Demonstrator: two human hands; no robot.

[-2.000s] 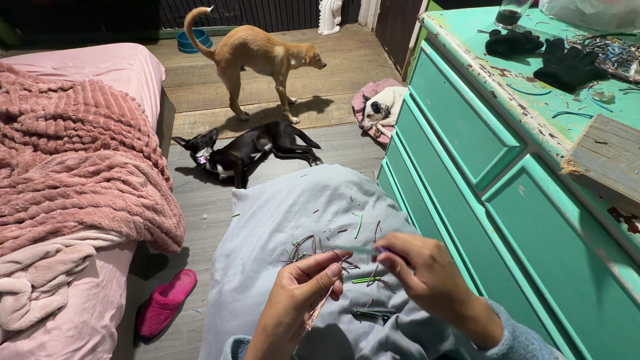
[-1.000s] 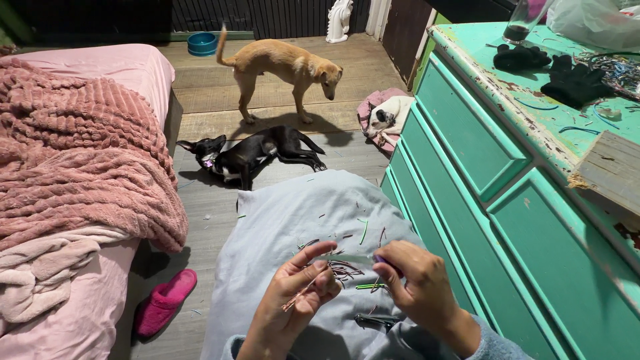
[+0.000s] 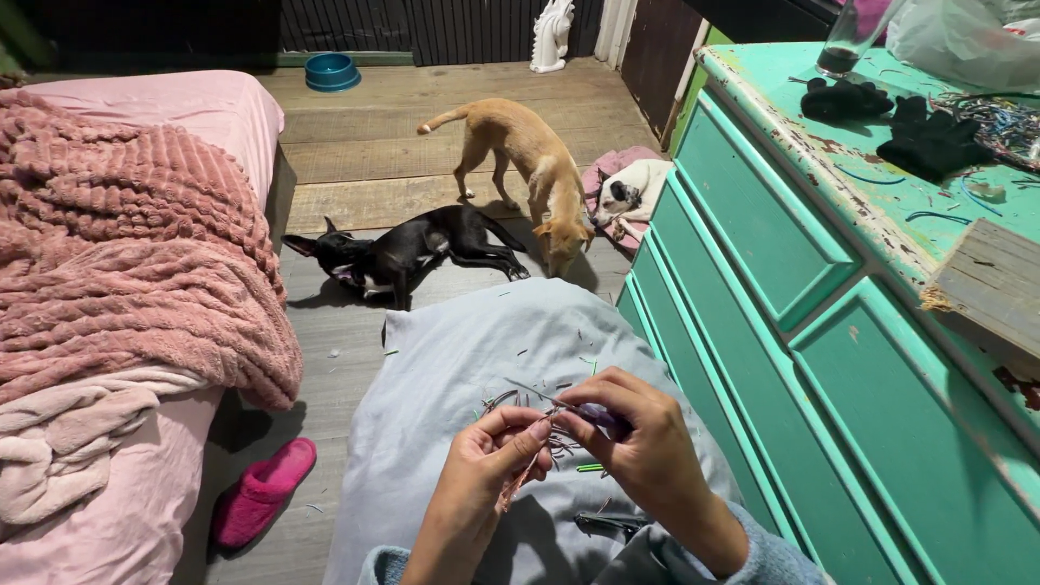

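My left hand (image 3: 504, 455) pinches a bundle of thin copper wires (image 3: 517, 485), whose ends hang below the fingers. Close beside it, my right hand (image 3: 642, 439) grips a knife with a purple handle (image 3: 600, 418); the thin blade (image 3: 532, 390) points up and left, over the fingertips of my left hand. Under both hands a grey-blue cloth (image 3: 439, 406) covers my lap, strewn with wire scraps and green insulation pieces (image 3: 591, 468). A dark metal tool (image 3: 609, 524) lies on the cloth below my right wrist, partly hidden.
A green chest of drawers (image 3: 894, 390) stands at right, bearing black gloves (image 3: 934, 142), tangled wires (image 3: 995, 122), a glass (image 3: 841, 49) and a wooden board (image 3: 991, 276). A bed (image 3: 154, 487) is at left, a pink slipper (image 3: 264, 491) beside it. Several dogs are ahead, including a tan dog (image 3: 520, 146).
My hands have come together, with the blade now at the left fingertips. The tan dog has turned and lowered its head toward the floor near the cloth. The black dog has raised its head.
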